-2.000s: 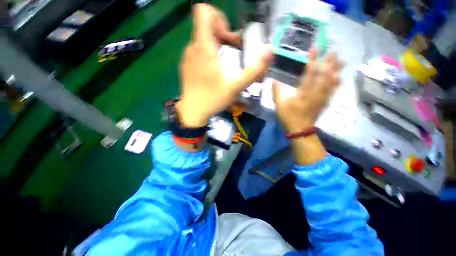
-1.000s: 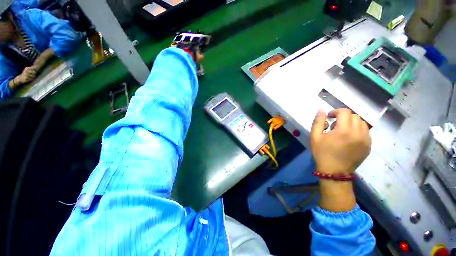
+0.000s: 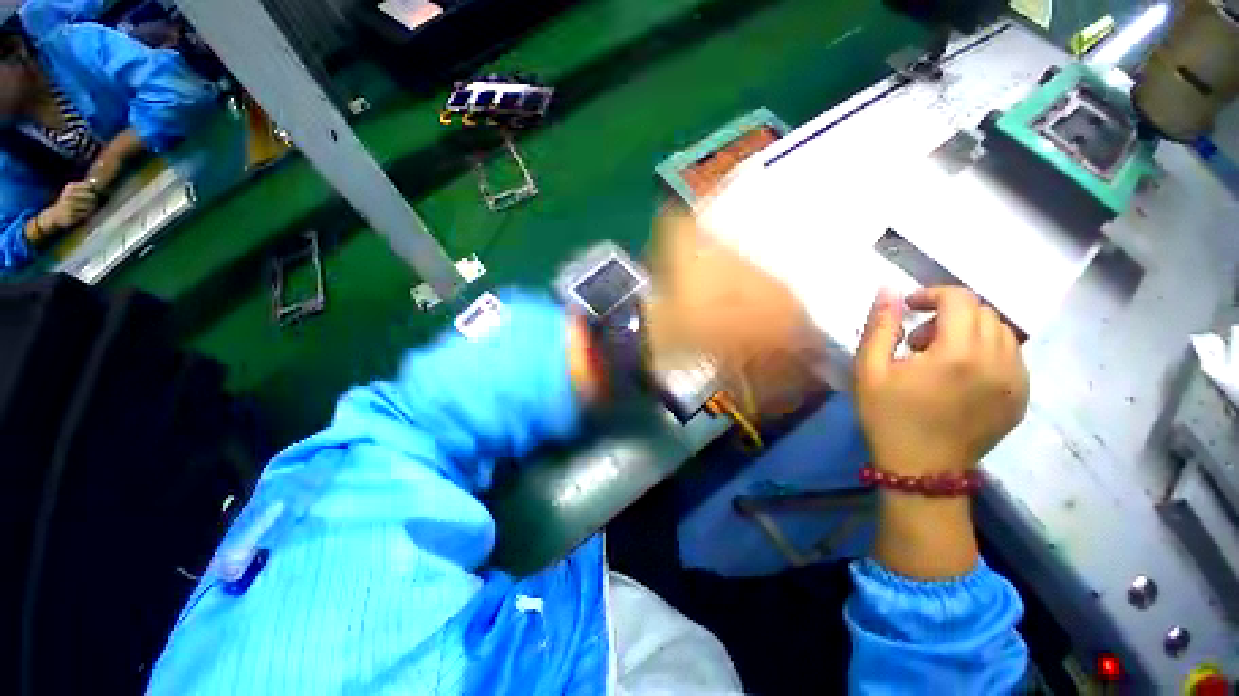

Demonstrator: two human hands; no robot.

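Observation:
My left hand (image 3: 727, 310) is blurred over the grey-white teach pendant (image 3: 607, 282), near the machine's left edge; whether it holds anything cannot be told. My right hand (image 3: 944, 381) is over the near part of the white machine bed (image 3: 829, 224), fingers curled towards the thumb; anything between the fingertips is too unclear to tell. The pale green fixture cover (image 3: 1025, 123) is at the far right of the bed, with a dark phone-shaped outline (image 3: 1091, 133) inside its opening. One phone middle frame (image 3: 507, 177) lies on the green bench, another (image 3: 298, 279) farther left.
A green-edged panel with a brown centre (image 3: 727, 157) lies at the bed's left edge. A metal post (image 3: 319, 143) crosses the bench. A row of small dark modules (image 3: 499, 99) lies behind. A person in blue (image 3: 129, 89) sits at upper left. A red button (image 3: 1207, 683) is at lower right.
My left hand has come back from the far bench towards the machine, and a middle frame now shows there. The fixture has moved farther up and right. My right hand has barely moved.

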